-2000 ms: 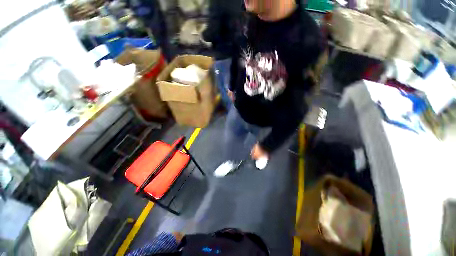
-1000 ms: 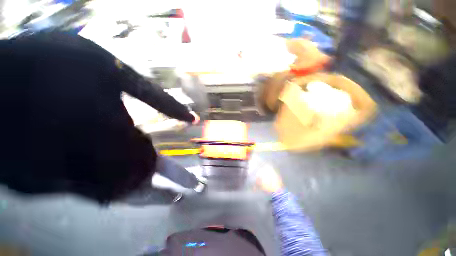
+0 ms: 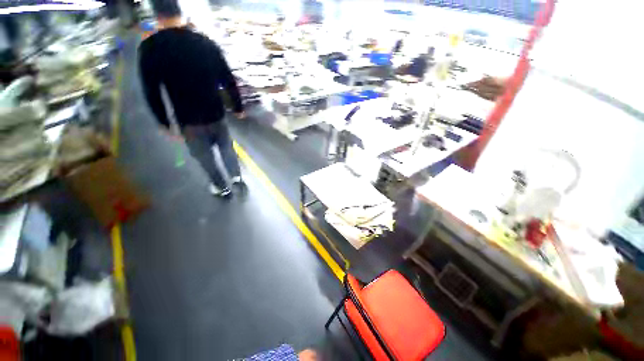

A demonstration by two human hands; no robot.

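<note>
The red-seated chair point(image 3: 399, 317) with a dark metal frame stands nearest in front, at the bottom. My left hand point(image 3: 307, 355), with a blue checked sleeve, shows at the bottom edge just left of the chair. It is mostly cut off, so I cannot tell its grip. My right hand is not in view. The white machine table point(image 3: 462, 218) stands at the right, with the pale press machine point(image 3: 547, 190) blurred in glare. A red object point(image 3: 538, 233) sits by the machine base. Beige pieces with yellow edges point(image 3: 360, 220) lie on a low stand.
A person in black point(image 3: 187, 77) is in the aisle with their back to me. Yellow floor lines point(image 3: 286, 208) edge the aisle. A brown carton point(image 3: 106, 187) and piled cloth point(image 3: 28, 141) stand at the left. More work tables point(image 3: 395, 151) fill the back right.
The view has swung from the press table to the aisle. The person, close at the left before, is now farther off. My right arm has left the view and my left hand shows at the bottom.
</note>
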